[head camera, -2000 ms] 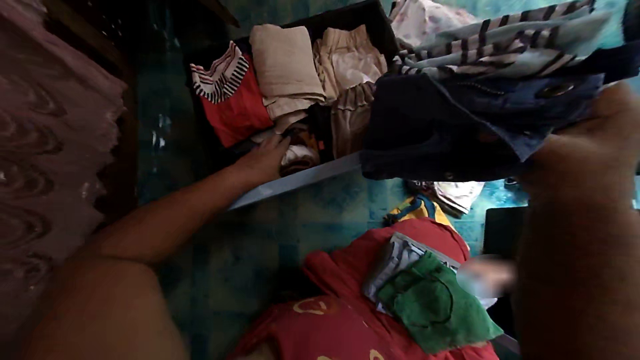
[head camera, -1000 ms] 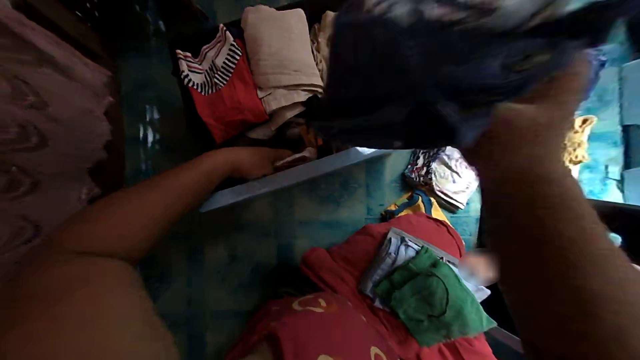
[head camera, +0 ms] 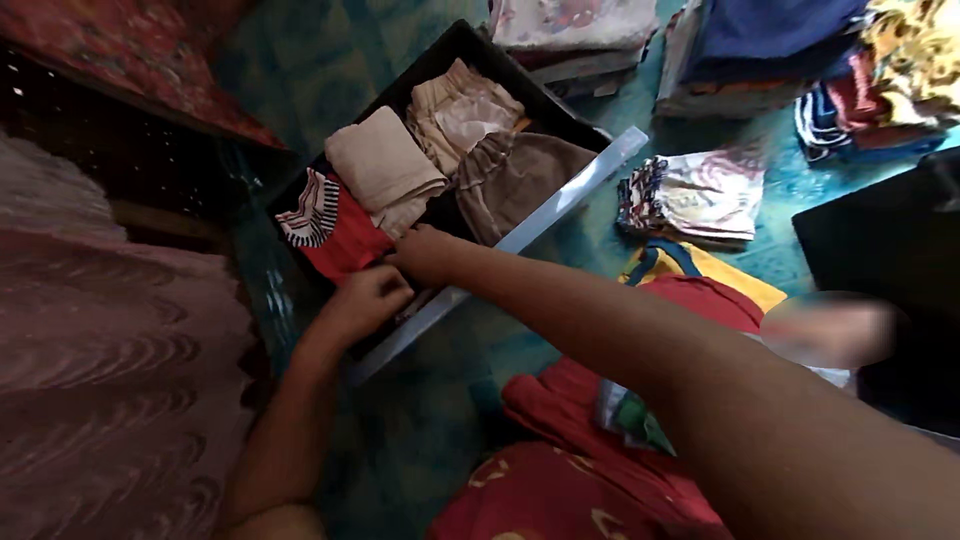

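Note:
A dark drawer (head camera: 574,124) with a pale front panel holds folded clothes. Inside lie a red garment (head camera: 349,238) with a striped edge, a folded beige cloth (head camera: 384,159), cream elastic-waist pants (head camera: 469,112) and a brown gathered garment (head camera: 525,176). My left hand (head camera: 367,300) is at the drawer's near left corner, beside the red garment, its fingers bent. Reaching across from the right, my right hand (head camera: 424,255) is low in the drawer below the beige cloth. Its fingertips are partly hidden, and whether either hand grips cloth does not show.
Stacks of folded clothes, one topped with a navy garment (head camera: 772,37), stand on the blue-green floor beyond the drawer. A small white patterned pile (head camera: 712,195) lies right of it, near a yellow cloth (head camera: 739,277). A pink curtain (head camera: 112,375) hangs at left; a black object (head camera: 885,232) is at right.
The dark bundle in my right hand has been let go, and that hand has moved left into the drawer beside my left hand. The view has shifted to show more stacks at right.

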